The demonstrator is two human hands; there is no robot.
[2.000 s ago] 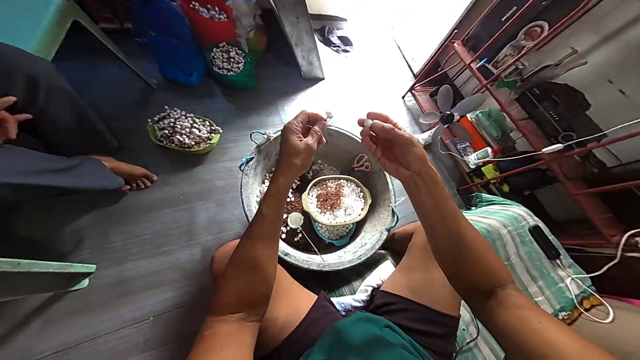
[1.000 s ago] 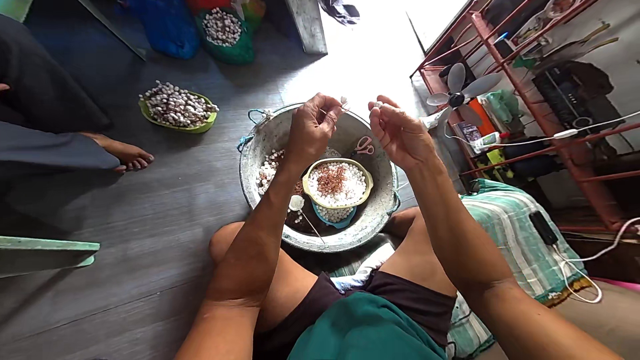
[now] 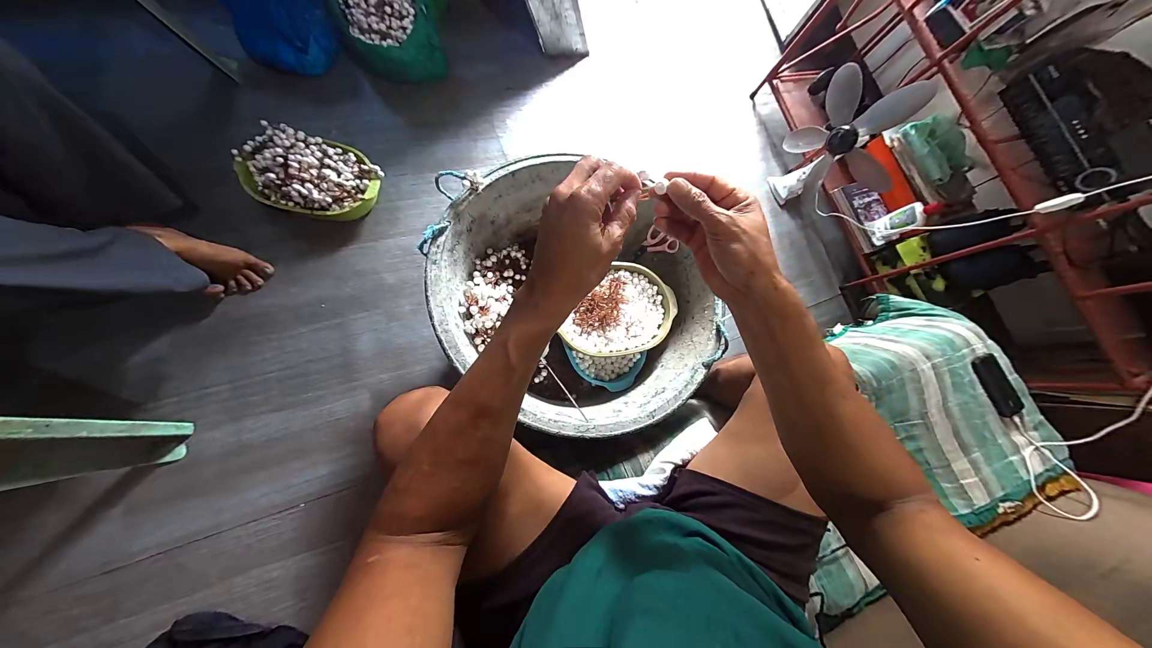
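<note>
My left hand (image 3: 594,202) and my right hand (image 3: 715,225) meet above the far rim of a large metal basin (image 3: 450,315). Small white balls (image 3: 660,187) show between their fingertips; the right thumb and finger pinch one, and the left fingers touch a thin brownish piece beside it. Inside the basin, a yellow-rimmed bowl (image 3: 670,315) of white balls with reddish-brown bits on top sits over a blue container (image 3: 621,381) of more balls. Loose white balls (image 3: 486,301) lie at the basin's left. Pink-handled scissors (image 3: 661,239) lie partly behind my right hand.
A green tray (image 3: 346,211) heaped with white balls on brown stems stands on the floor at left, near another person's foot (image 3: 225,263). Green and blue bags (image 3: 288,36) stand beyond. At right are a fan (image 3: 841,139), a red metal rack (image 3: 1071,261) and a striped cloth (image 3: 927,387).
My hands have come together; their fingertips were apart in both earlier frames. The other person's hand, seen at the far left two seconds ago, is out of view.
</note>
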